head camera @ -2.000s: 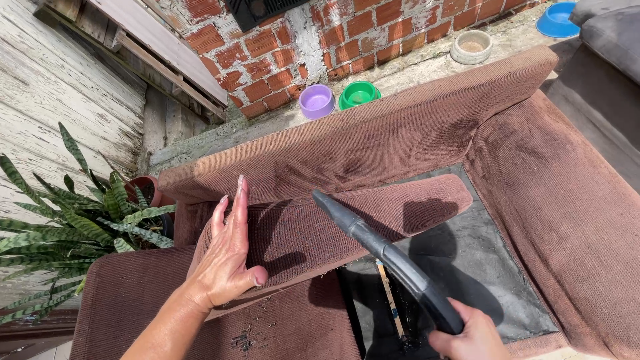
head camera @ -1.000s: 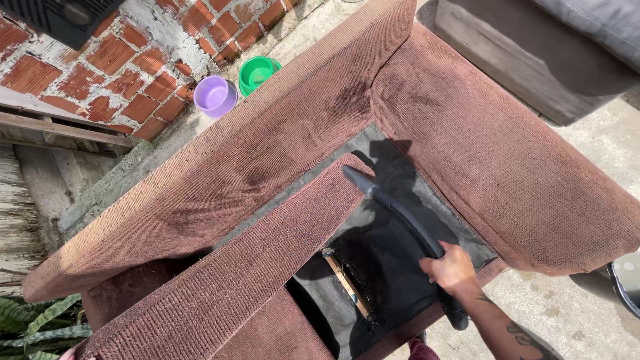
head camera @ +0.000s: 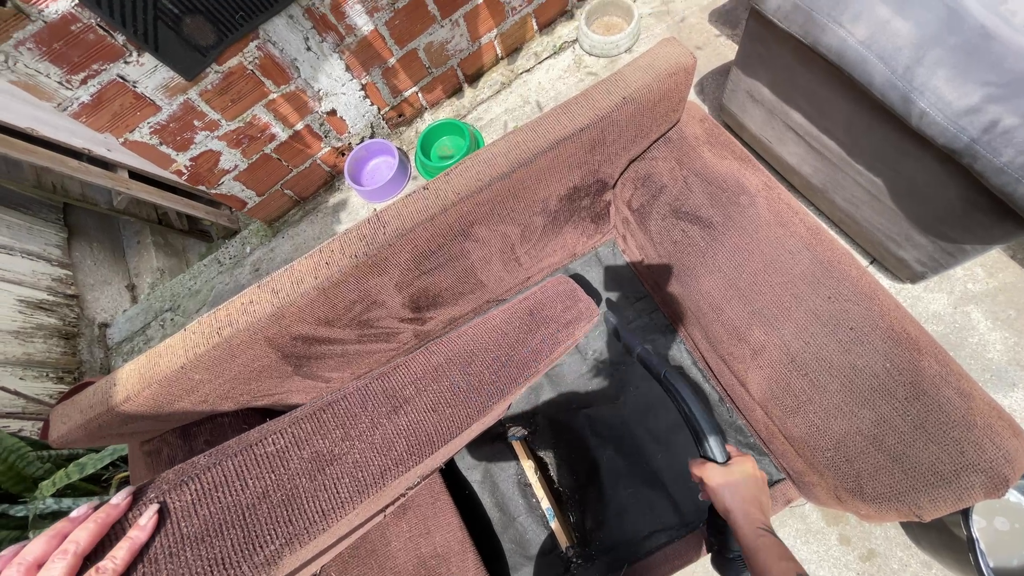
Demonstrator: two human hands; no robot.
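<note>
My right hand [head camera: 734,484] is closed around the curved black tube of a vacuum cleaner wand [head camera: 692,408], whose narrow nozzle points up-left over the black lining [head camera: 608,448] of the sofa base. The nozzle tip is just right of the end of a long brown ribbed cushion [head camera: 384,408]. At the lower left my left hand [head camera: 88,536] rests on the cushion's near end, fingers slightly apart. The cushion lies slanted across the brown fabric sofa [head camera: 480,232], whose backrest and armrest show darker patches. A wooden slat [head camera: 540,492] shows through a torn opening in the lining.
Purple [head camera: 378,170] and green [head camera: 446,146] plastic bowls stand between the backrest and a brick wall [head camera: 264,120]. Beyond the backrest is a stone-like bowl [head camera: 609,26]. A grey upholstered piece [head camera: 872,136] stands right, a bucket [head camera: 996,536] lower right, a plant [head camera: 48,472] lower left.
Two seconds ago my left hand was raised beside the cushion; now it rests on it. The nozzle has moved off the cushion to beyond its end. The view has turned and shifted.
</note>
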